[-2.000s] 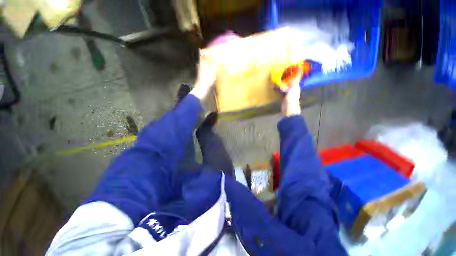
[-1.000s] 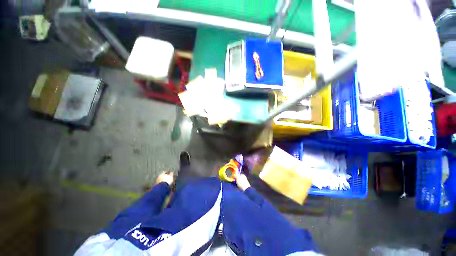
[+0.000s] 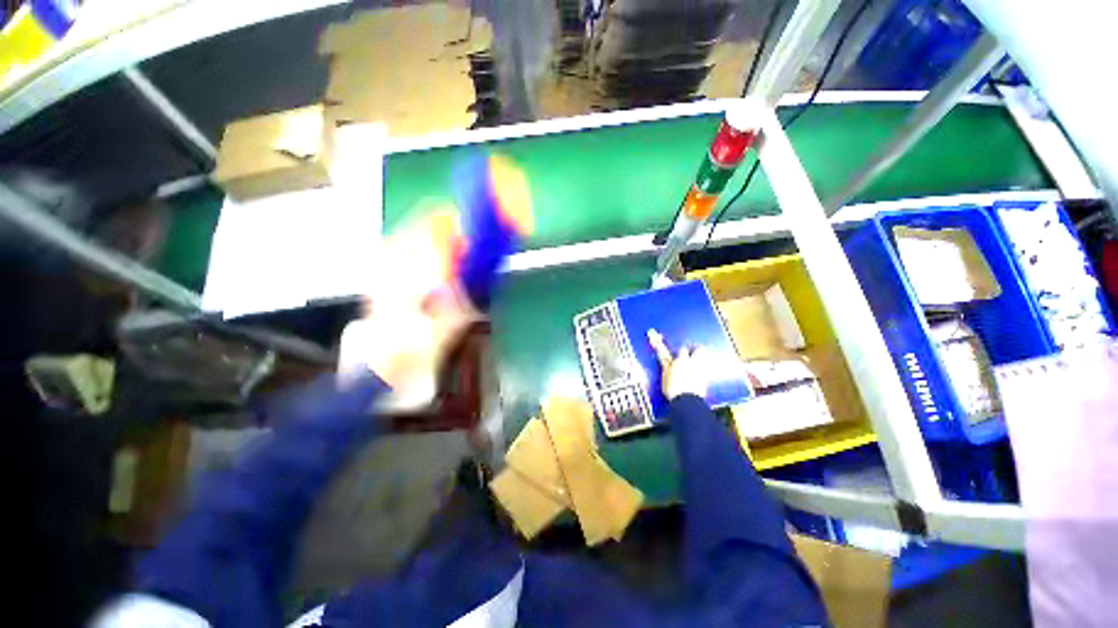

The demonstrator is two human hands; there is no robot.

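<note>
My left hand (image 3: pixel 423 313), blurred by motion, is at centre left, closed on the blue and orange tape dispenser (image 3: pixel 488 221) over the edge of the green bench. My right hand (image 3: pixel 689 371) is low over the blue top of the bench scale (image 3: pixel 635 321), fingertips at its surface. Whether it grips something small there cannot be told. A brown carton (image 3: pixel 844 579) shows partly at the lower right, below the bench.
Flat cardboard pieces (image 3: pixel 564 472) lie before the scale. A yellow bin (image 3: pixel 858 405) and blue crates (image 3: pixel 938 423) stand to the right, behind a white metal post (image 3: pixel 846 294). A signal light (image 3: pixel 717 172) rises behind the scale. A closed box (image 3: pixel 276 153) sits at the back left.
The view has risen to the bench. The tape dispenser has passed from my right hand to my left. My right hand has moved onto the scale; the red-orange item there is no longer distinguishable.
</note>
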